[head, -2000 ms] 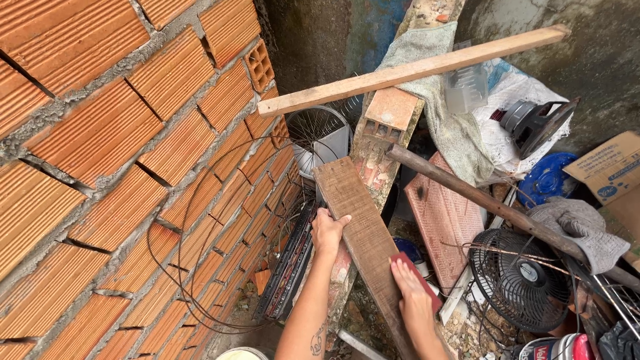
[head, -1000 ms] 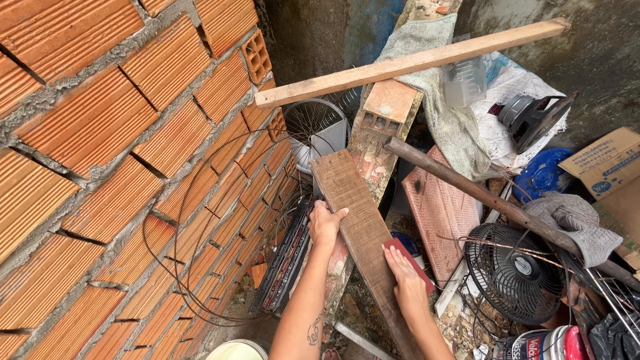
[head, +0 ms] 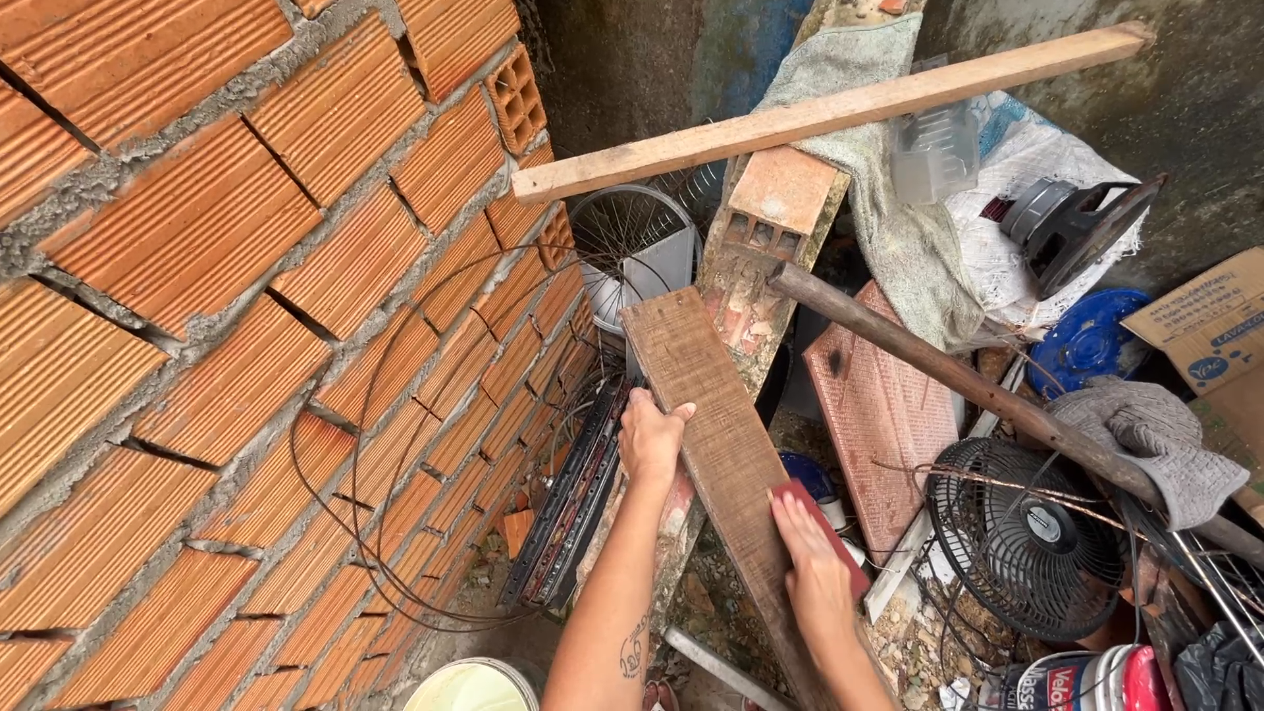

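A long brown wooden board [head: 726,444] slants from the centre down to the bottom edge, over a narrow rubble-topped ledge. My left hand [head: 652,436] grips its left edge, thumb on the upper face. Under the fingers of my right hand [head: 815,553] lies a dark red sheet, which looks like sandpaper [head: 851,575], at the board's right edge. The fingers of that hand are extended and press the sheet against the wood. Part of the sheet is hidden by the hand.
A hollow-brick wall [head: 227,217] fills the left. A pale wooden batten [head: 829,111] crosses above, over a loose hollow brick [head: 785,188]. To the right are a wooden pole [head: 968,390], a black fan [head: 1027,538] and a speaker [head: 1071,222]. A bucket [head: 474,688] stands at the bottom.
My right hand and the red sheet have shifted slightly along the board's right edge. My left hand keeps its hold on the left edge.
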